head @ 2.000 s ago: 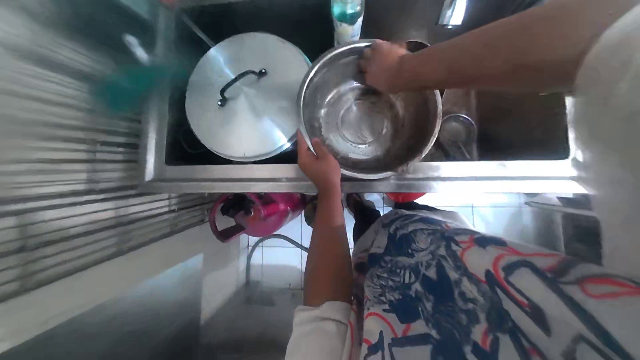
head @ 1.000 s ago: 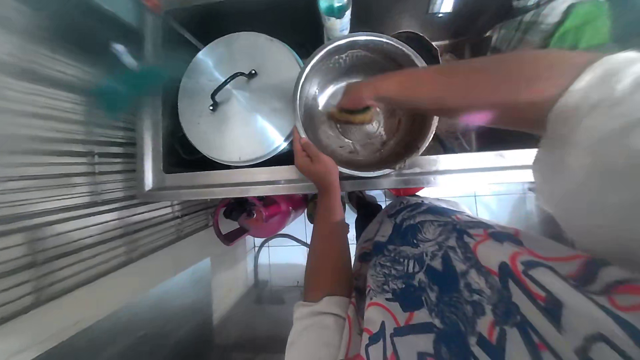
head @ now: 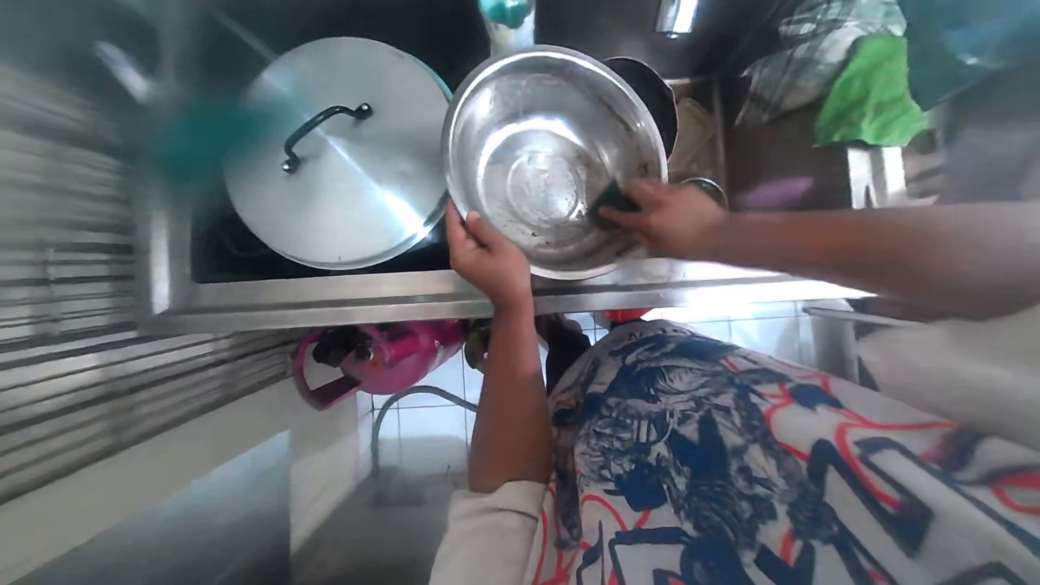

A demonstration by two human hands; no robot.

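A wide stainless steel bowl point(head: 544, 179), wet inside and with dark specks on its lower wall, rests over the metal sink. My left hand point(head: 491, 256) grips its rim at the lower left, thumb on the rim. In my right hand point(head: 670, 215) is a dark green scouring sponge point(head: 611, 203), pressed to the inner wall at the bowl's right side. Close on the left lies a large round metal lid point(head: 337, 154) with a black handle.
The sink's steel front edge point(head: 390, 296) runs below the bowl. A dark pan point(head: 650, 93) sits behind it. A bottle point(head: 510, 20) stands at the back, a green cloth point(head: 873, 93) at the right. A pink gas cylinder point(head: 406, 353) is on the floor below.
My right hand has moved with the sponge from the middle of the bowl to its lower right inner wall. The left hand still holds the rim.
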